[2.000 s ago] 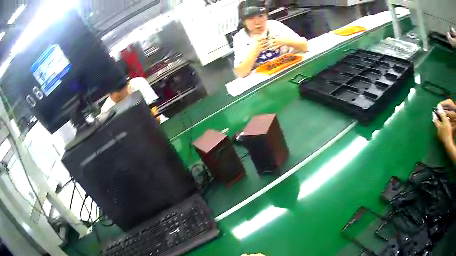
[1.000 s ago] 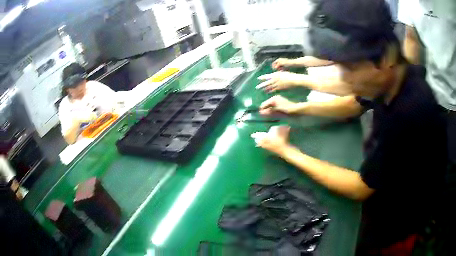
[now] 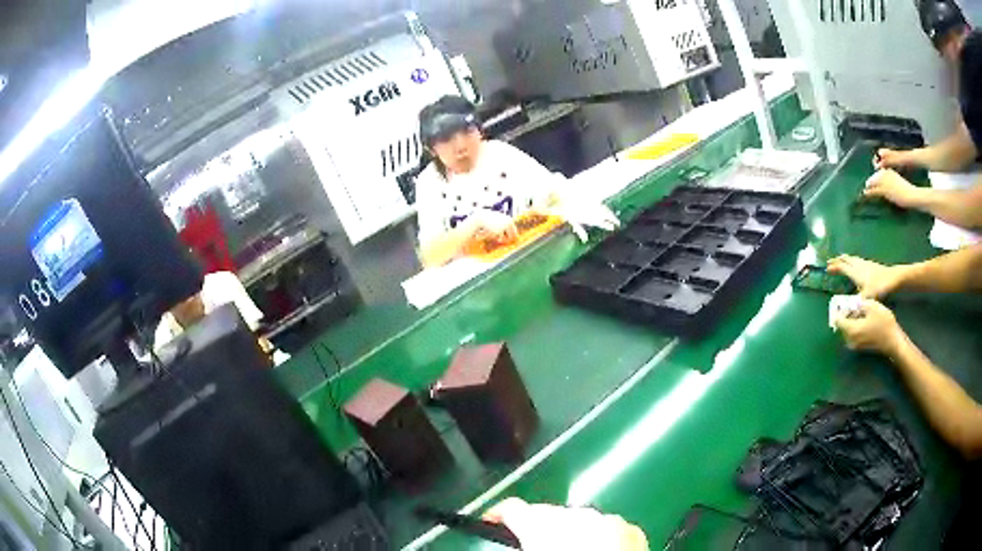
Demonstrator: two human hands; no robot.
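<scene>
A pale, overexposed hand, which looks like my right hand (image 3: 571,530), shows at the bottom edge, mostly cut off. It holds a slim dark object (image 3: 470,525) that sticks out to the left; whether it is a tool or part of a frame I cannot tell. My left hand is not in view. A tangled pile of black phone frames (image 3: 835,474) lies on the green bench at the lower right.
Two reddish-brown speakers (image 3: 487,400) stand beside a black computer tower (image 3: 221,441), with a monitor (image 3: 102,237) behind. A black pocketed tray (image 3: 684,258) lies farther back. Another person's hands (image 3: 867,323) are at the right, near a frame (image 3: 824,282). A person sits opposite at an orange tray (image 3: 517,235).
The view has swung right and then back left. A hand with a slim dark object now shows at the bottom. The person opposite has lowered their hands to the orange tray.
</scene>
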